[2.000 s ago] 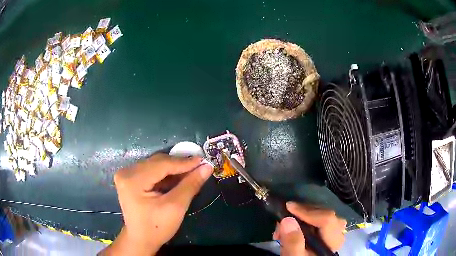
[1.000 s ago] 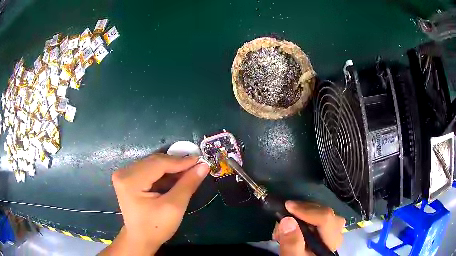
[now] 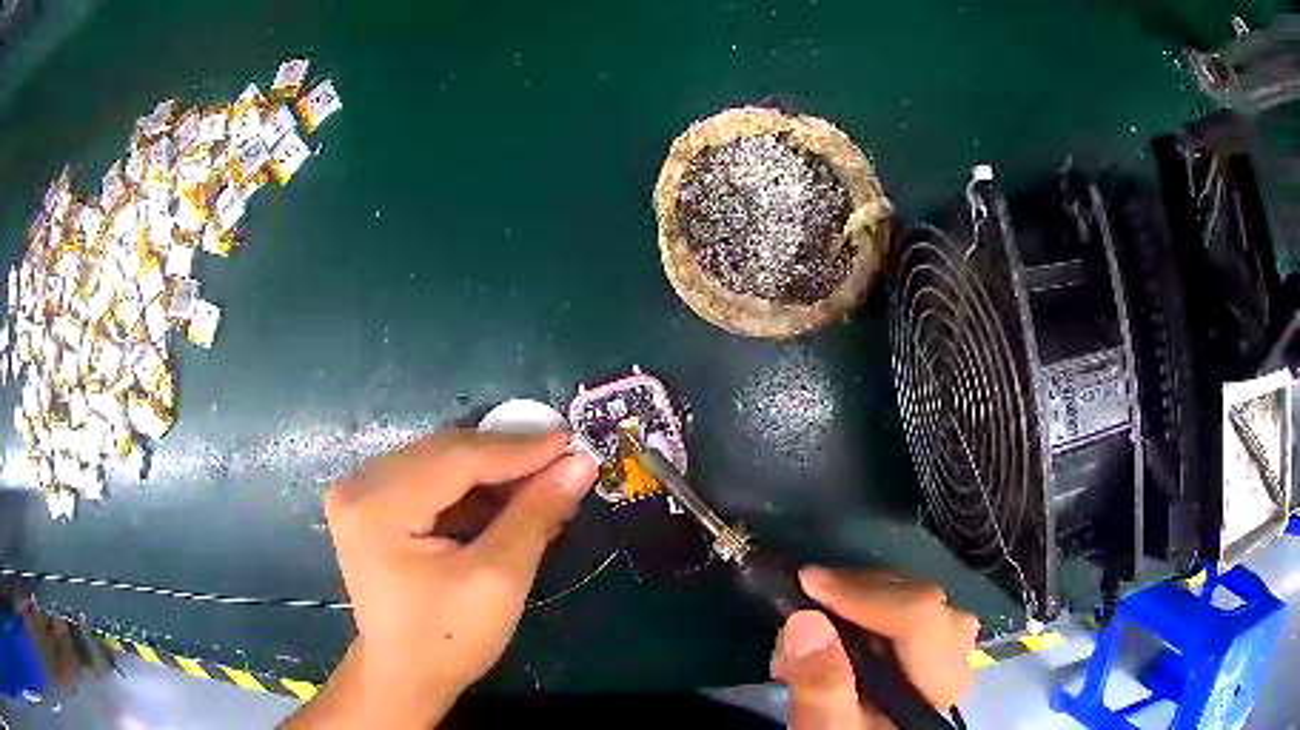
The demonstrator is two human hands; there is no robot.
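A small circuit board in a pinkish-white rounded housing [image 3: 616, 405] lies on the dark green bench, with an orange flex cable [image 3: 636, 478] on its near part. My right hand [image 3: 877, 649] holds a soldering iron [image 3: 777, 582] like a pen, its tip on or just over the middle of the board. My left hand [image 3: 456, 549] pinches thumb and forefinger at the board's left edge; the thin solder wire [image 3: 214, 595] runs to this hand, and its end between the fingertips is hidden. A white disc [image 3: 523, 417] lies partly behind my left fingers. A flat black panel [image 3: 673, 549] lies below the board.
A large pile of small silver-white squares with orange edges [image 3: 107, 307] lies at the left. A round tan bowl of grey granules [image 3: 670, 214] stands beyond the board. A black fan with a wire grille [image 3: 970, 414] stands at the right, a blue stool [image 3: 1183, 649] beyond the near edge.
The iron and my right hand have shifted slightly left, with the tip still at the board. The bowl and fan also appear slightly further left. My left hand keeps its pinch.
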